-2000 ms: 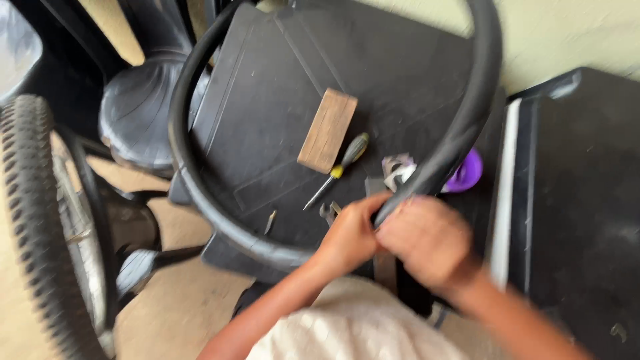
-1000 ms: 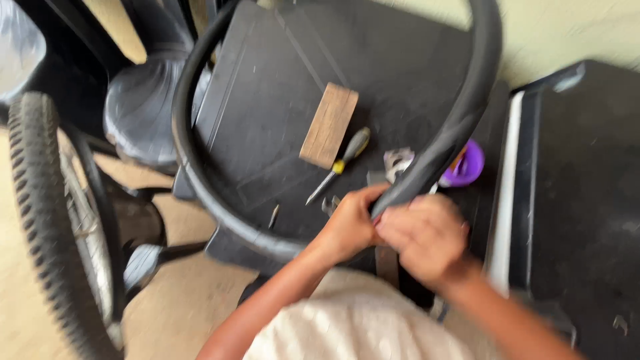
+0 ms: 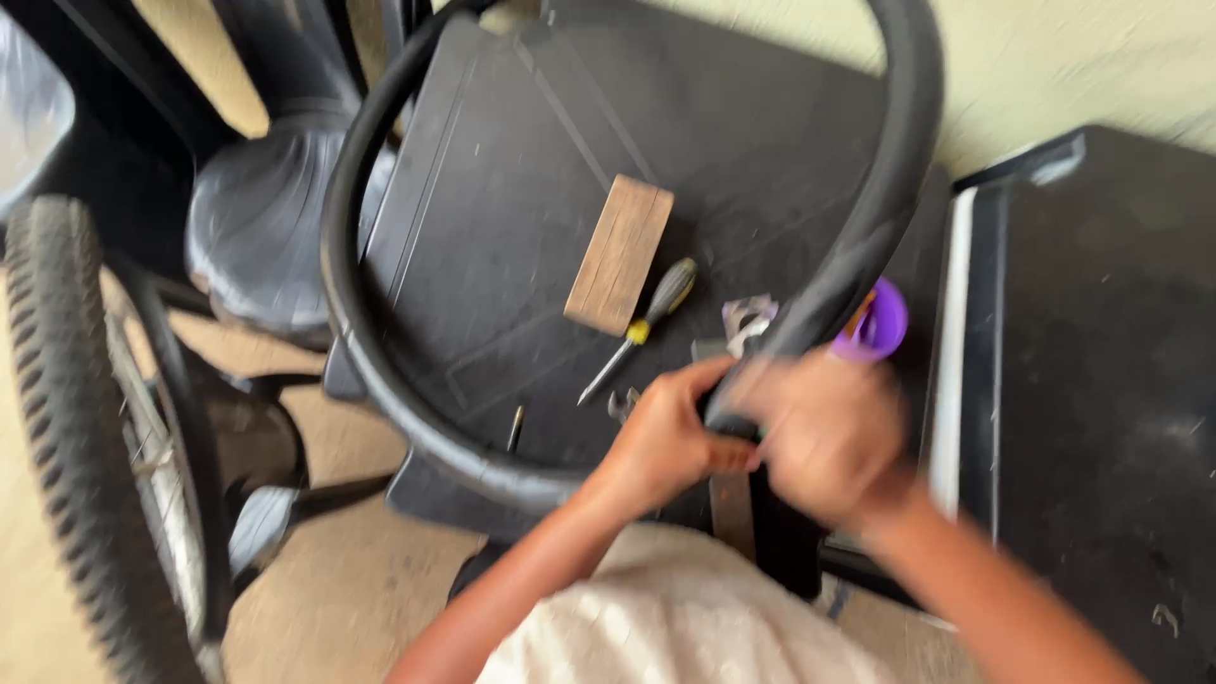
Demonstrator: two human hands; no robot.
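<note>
A black rubber inner tube (image 3: 860, 233), partly inflated, forms a large loop above a black plastic table (image 3: 532, 190). My left hand (image 3: 665, 432) grips the tube near the table's front edge. Close on its right, my right hand (image 3: 826, 427) is blurred and touches the same stretch of tube; whether its fingers are closed round it cannot be told. Inside the loop lie a wooden block (image 3: 619, 255) and a screwdriver (image 3: 641, 328) with a grey and yellow handle. A wrench end (image 3: 622, 406) shows beside my left hand.
A purple cup (image 3: 879, 321) stands right of the tube, near a crumpled wrapper (image 3: 749, 318). A thin metal rod (image 3: 516, 429) lies near the front edge. At left are a bicycle wheel (image 3: 71, 427) and black plastic chairs (image 3: 275, 223); another black surface (image 3: 1111, 361) is at right.
My right hand has shifted slightly at the tube beside my left hand, which stays in about the same place. The block and the screwdriver have not moved.
</note>
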